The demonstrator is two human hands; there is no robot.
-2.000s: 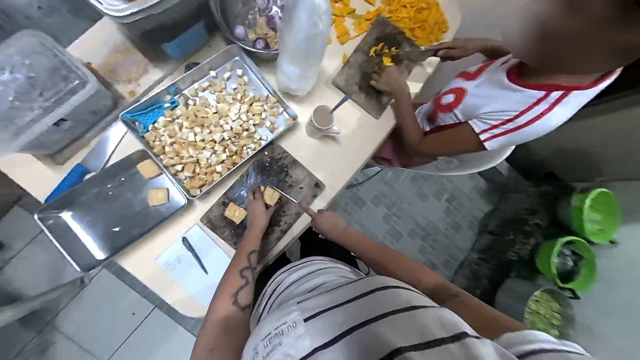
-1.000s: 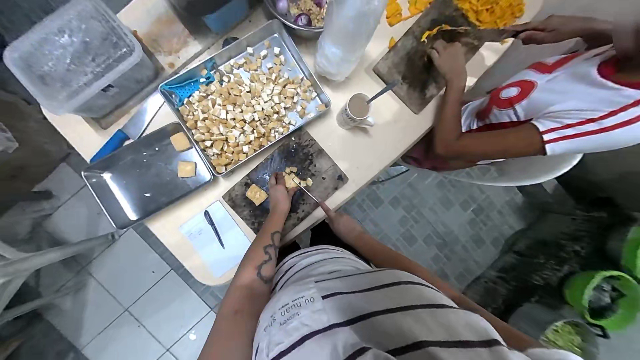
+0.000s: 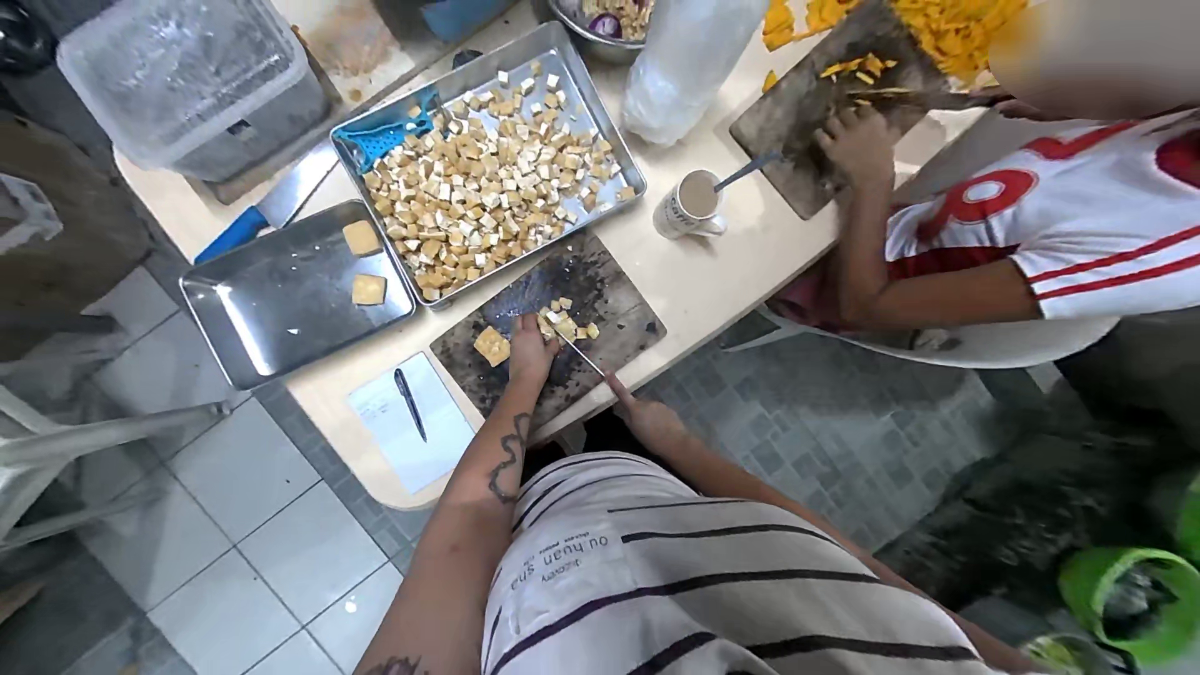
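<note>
My right hand (image 3: 647,417) grips a knife (image 3: 583,356) whose blade reaches into small tofu-like cubes (image 3: 562,322) on a dark, stained cutting board (image 3: 609,300). Against the left side of those cubes rests my left hand (image 3: 532,352), its fingertips on the pieces. An uncut fried tofu-like block (image 3: 492,346) lies just left of that hand. Beyond the board, a large metal tray (image 3: 630,169) holds many such cubes and a blue perforated item (image 3: 380,142). A smaller metal tray (image 3: 272,323) at the left bears two blocks (image 3: 368,290).
A blue-handled knife (image 3: 234,234) lies behind the small tray. Paper (image 3: 384,412) with a pen (image 3: 410,403) is at the near left corner. A mug (image 3: 692,206) with a spoon stands right of the large tray. Another person (image 3: 984,234) works at a second board (image 3: 797,141).
The piece by my left hand, still fairly whole two seconds ago, is now cut into several small cubes. The view has shifted, moving the table rightward in the picture.
</note>
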